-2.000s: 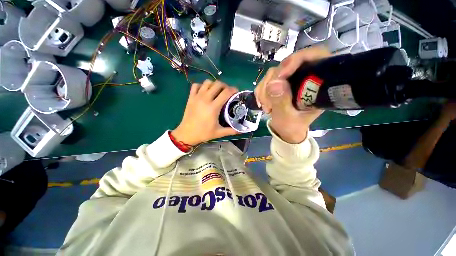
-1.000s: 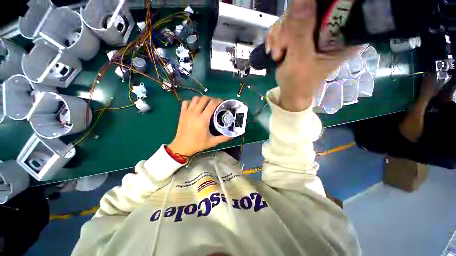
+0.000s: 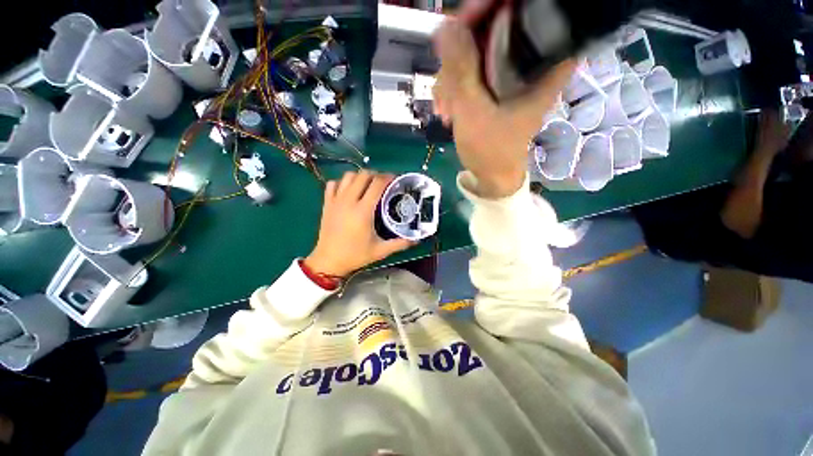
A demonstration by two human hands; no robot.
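My left hand [image 3: 349,223] holds a white round housing [image 3: 431,191] near the bench's front edge, its open end facing up. A round component [image 3: 406,207] and a dark part show inside it. My right hand [image 3: 490,111] is raised over the back of the bench, gripping the black electric screwdriver [image 3: 557,40], which is blurred and partly cut off by the top edge. The screwdriver's tip is hidden or too blurred to tell. The silver-white screw feeder [image 3: 401,61] stands just left of my right hand.
Several white housings [image 3: 107,210] lie on the left of the green bench [image 3: 241,272]. A tangle of coloured wires with components [image 3: 254,166] is left of the feeder. Housings [image 3: 593,160] cluster on the right. Another person's arm [image 3: 753,191] is at the far right, above a cardboard box [image 3: 738,298].
My right hand and the screwdriver have moved from the housing up to the back of the bench, then slightly left. My left hand still holds the housing, now slightly further left.
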